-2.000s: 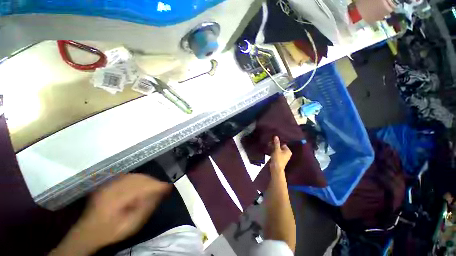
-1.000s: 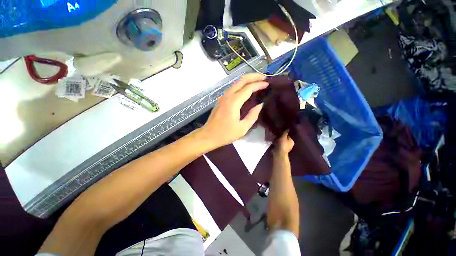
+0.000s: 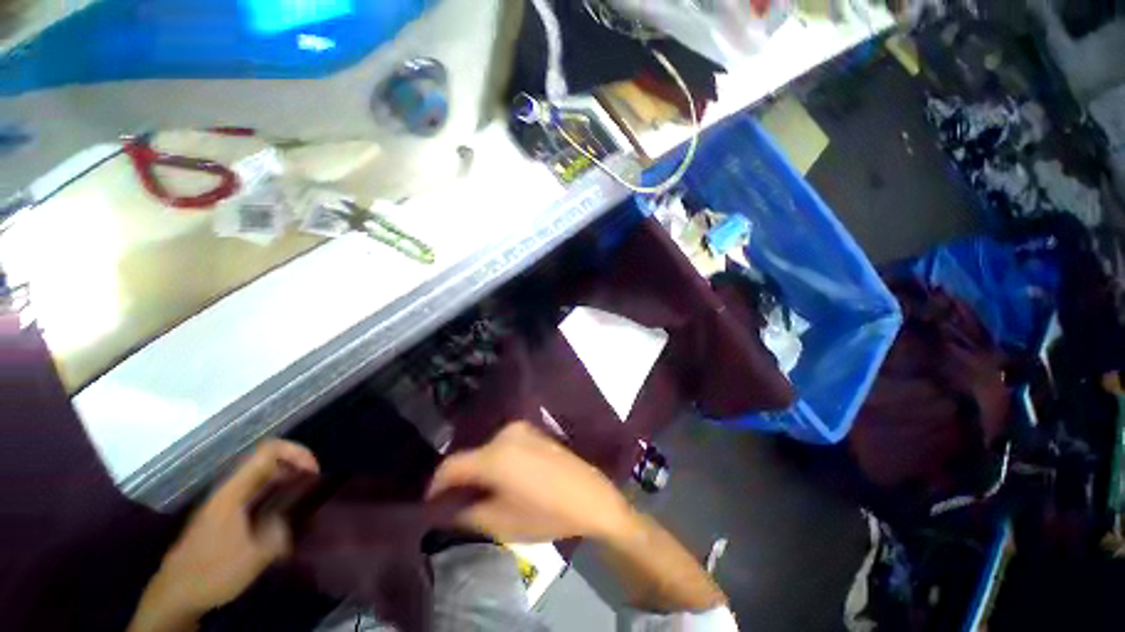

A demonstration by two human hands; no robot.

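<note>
My left hand (image 3: pixel 241 537) and my right hand (image 3: pixel 524 482) are low in front of me, below the table edge, both somewhat blurred. Between them they hold a dark maroon cloth piece (image 3: pixel 364 543), stretched from one hand to the other over my lap. More maroon cloth (image 3: pixel 660 290) hangs below the table edge at the right, with a white shape (image 3: pixel 617 354) among it. A large maroon panel (image 3: pixel 62 457) hangs at the far left.
The sewing machine (image 3: pixel 333 80) stands at the top left. Small white labels (image 3: pixel 257 214), green-handled snips (image 3: pixel 392 235) and a red loop (image 3: pixel 185 183) lie by it. A ruler strip (image 3: pixel 370 349) runs along the table edge. A blue basket (image 3: pixel 851 327) stands at the right.
Both hands have moved left and down from the maroon pile by the basket, now with a maroon piece between them. The camera view has shifted slightly.
</note>
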